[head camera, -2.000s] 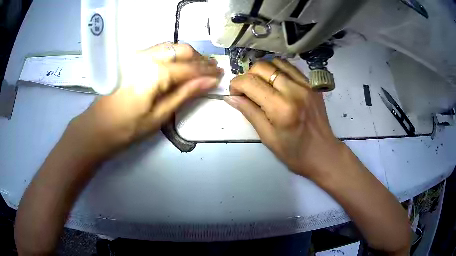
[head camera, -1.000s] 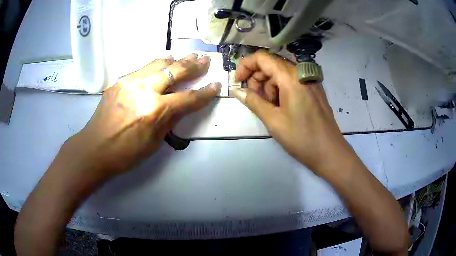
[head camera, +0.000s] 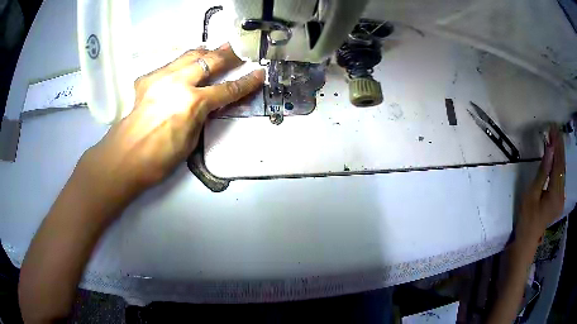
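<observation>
The long narrow white template (head camera: 54, 95) lies left of the needle area, with handwriting near its left end. My left hand (head camera: 183, 95) lies flat over its right part, fingers spread and fingertips beside the presser area, hiding what is under the palm. The shiny needle plate (head camera: 297, 95) is exposed under the machine head (head camera: 285, 38). My right hand (head camera: 547, 183) is at the table's far right edge, fingers extended and close together. A small pale patch shows by its fingers; I cannot tell whether it holds anything.
Black thread snips (head camera: 496, 133) and a small dark strip (head camera: 450, 111) lie on the right of the table. The brass-coloured dial (head camera: 365, 92) is right of the needle. A white elongated lamp or cover (head camera: 101, 63) hangs over the upper left. A printed ruler (head camera: 253, 288) runs along the front edge.
My right hand has moved from the presser foot to the far right table edge, uncovering the needle plate. My left hand stays on the template. The view has shifted slightly.
</observation>
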